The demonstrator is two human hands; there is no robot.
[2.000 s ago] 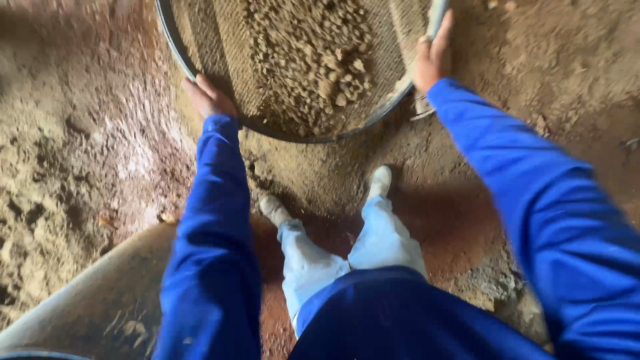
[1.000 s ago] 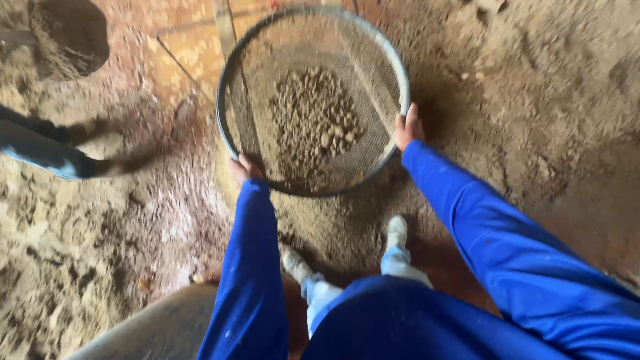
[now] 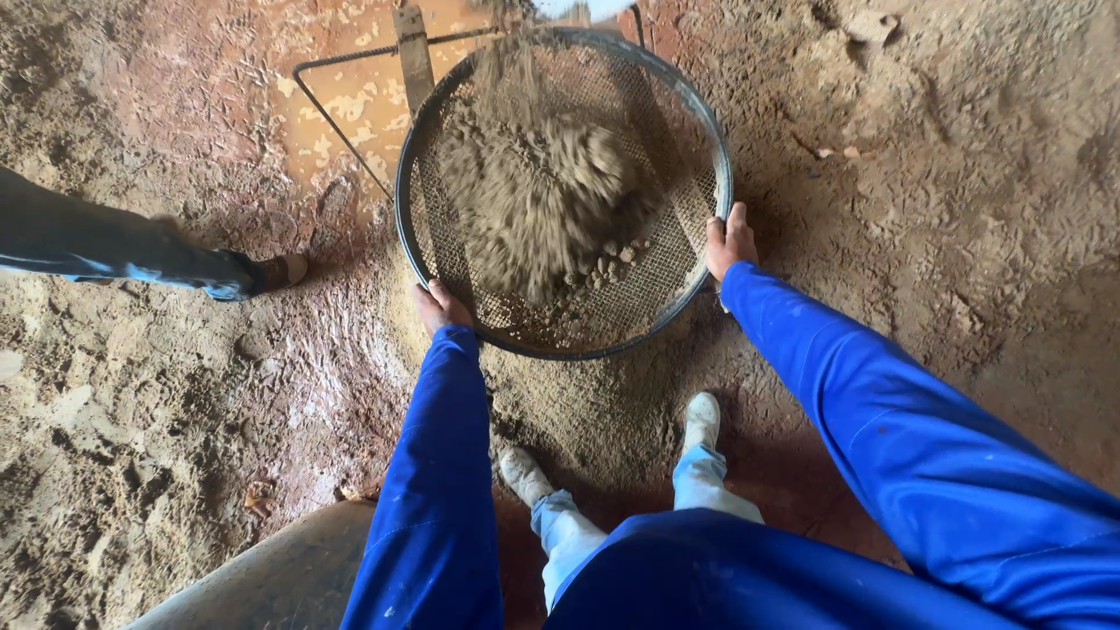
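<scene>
A large round sieve (image 3: 674, 293) with a dark rim and wire mesh is held level between my hands. My left hand (image 3: 441, 308) grips its rim at the lower left, and my right hand (image 3: 731, 241) grips the rim at the right. Brown sandy soil (image 3: 542, 184), blurred by motion, lands on the mesh in a stream from the top edge. Small stones (image 3: 608, 267) lie on the mesh just below the soil. Beneath the near side of the sieve, fine sifted soil (image 3: 577, 402) is heaped on the ground.
A co-worker's leg (image 3: 131, 249) stands at the left. Behind the sieve are a flat bar (image 3: 413, 54), a bent rebar piece (image 3: 341, 140) and a puddle of muddy water (image 3: 359, 101). A dark rounded container (image 3: 289, 560) is at the lower left. Damp, uneven soil surrounds my feet.
A fresh load of soil has come onto the sieve, where only small stones lay one second ago. Both hands have kept hold of the rim. The co-worker's leg has come nearer the sieve.
</scene>
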